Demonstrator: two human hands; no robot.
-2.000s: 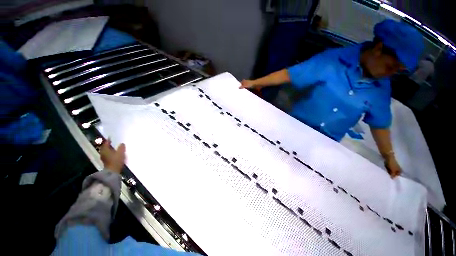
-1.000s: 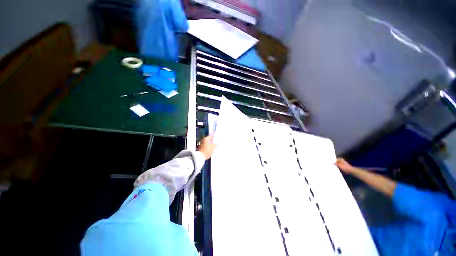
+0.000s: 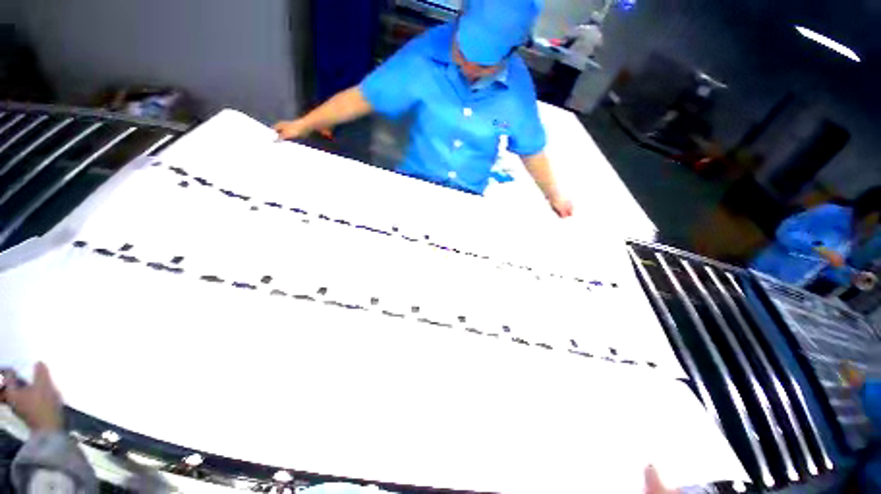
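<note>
A large white reflector sheet [image 3: 319,386] with two rows of small dark marks lies across the conveyor in front of me. My left hand [image 3: 37,397] is at the sheet's near left edge, at the picture's left rim, with its fingers on the edge. My right hand [image 3: 657,480] shows only as a fingertip or two at the sheet's near right edge, cut off by the bottom of the picture. What lies under the sheet is mostly hidden; a dark edge shows along its near side.
A worker in blue [image 3: 464,116] stands across the conveyor with both hands at the sheet's far edge. Shiny rollers [image 3: 724,357] show at right and also at left. A pale sheet [image 3: 589,174] lies behind that worker. Another person in blue [image 3: 811,241] is at the far right.
The view has swung right from the green table, back to the sheet and the worker opposite. My right hand's fingertips now show at the near right edge. My left hand is still at the near left edge.
</note>
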